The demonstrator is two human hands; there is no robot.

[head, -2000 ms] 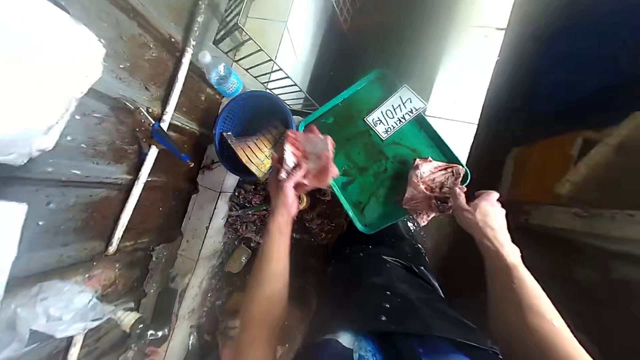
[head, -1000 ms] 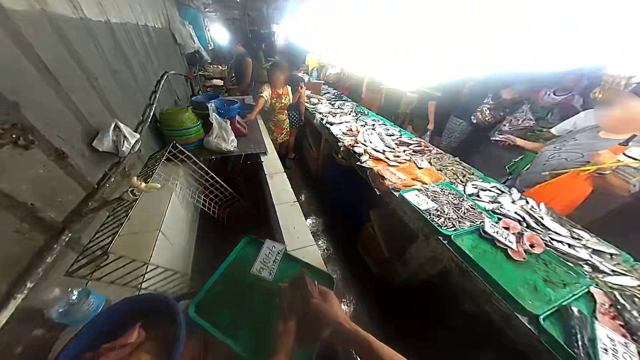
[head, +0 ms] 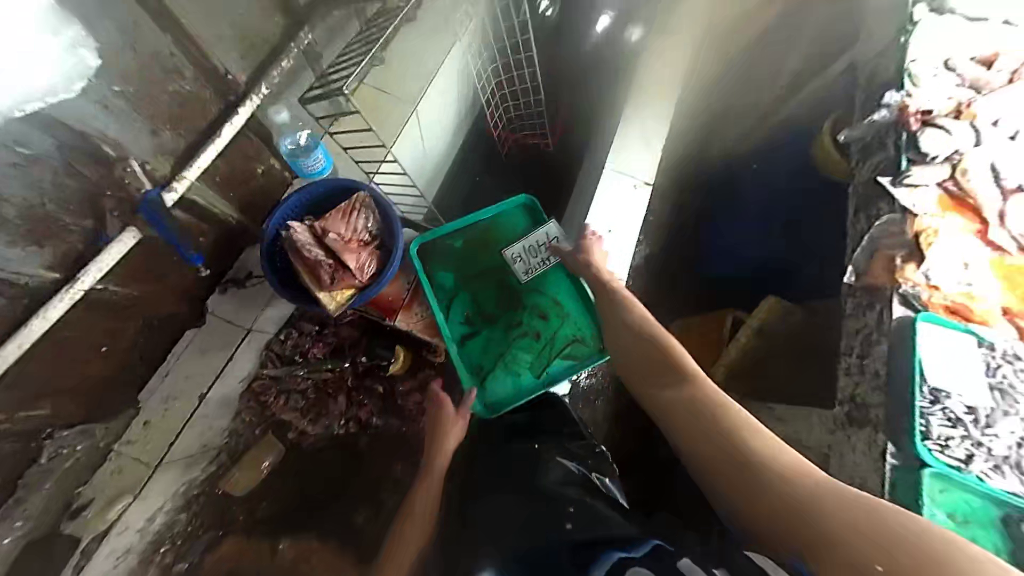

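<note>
A green plastic tray [head: 512, 320], wet and stained inside, lies tilted in front of my dark apron. My left hand [head: 448, 416] grips its near left corner. At the tray's right edge my right hand [head: 588, 254] holds the rim, beside a white price sign [head: 532, 251] with handwriting. Left of the tray stands a round blue plastic basket [head: 276, 268], with pieces of pink fish meat [head: 348, 236] heaped in it. A knife [head: 320, 370] with a dark handle seems to lie across the dark fish scraps [head: 320, 400] below the basket.
A plastic bottle [head: 306, 154] with a blue label stands behind the basket, near a metal wire rack [head: 372, 144]. A white pipe [head: 216, 152] runs along the left wall. On the right, fish [head: 960, 152] and a green tray of small fish [head: 920, 400] line a counter.
Two seconds ago each hand held fish meat; now both are on the tray's rim. More meat lies in the blue basket. The view swung up to the market aisle and back down.
</note>
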